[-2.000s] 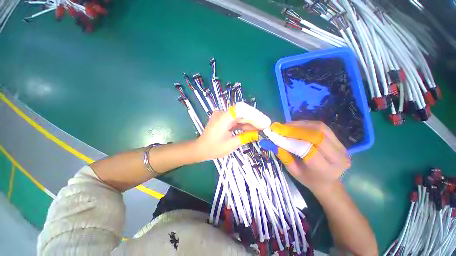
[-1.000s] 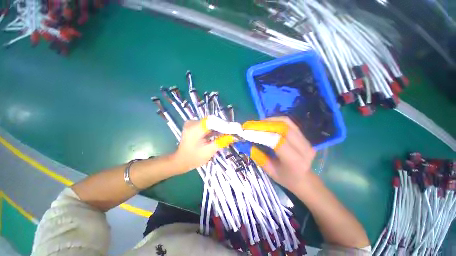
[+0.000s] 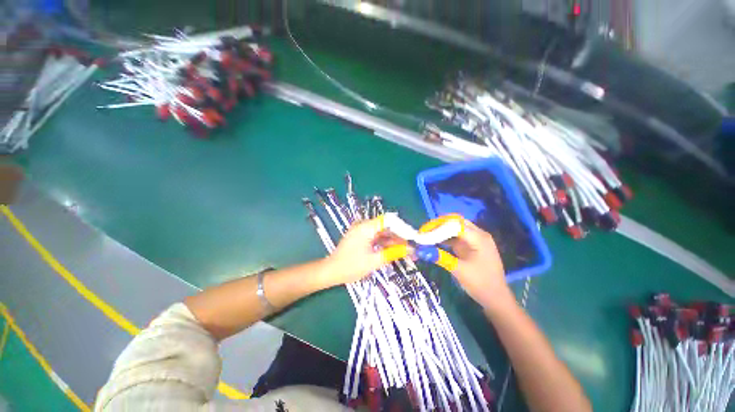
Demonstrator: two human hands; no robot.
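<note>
A fanned bundle of white-sleeved wire harnesses (image 3: 403,334) lies in front of me, small dark connector ends pointing away and red and black ends near my body. My left hand (image 3: 363,251) and right hand (image 3: 477,261) meet fingertip to fingertip above the bundle. Both have white and yellow-orange finger coverings, and a blue one shows where they meet. My left hand seems to pinch a harness connector end, mostly hidden by the fingers. What my right fingertips hold is too small to tell. The blue parts bin (image 3: 545,265) with small black parts is just beyond my right hand.
Harness piles lie at upper left (image 3: 211,80), far left (image 3: 50,95), upper right beyond the bin (image 3: 536,153) and lower right (image 3: 685,346). A metal rail (image 3: 355,116) runs behind the green surface. A grey floor with yellow lines (image 3: 68,273) is at left.
The view has tilted up, so more of the rail and the far piles shows. My hands stay together above the bundle, with small shifts of the fingers.
</note>
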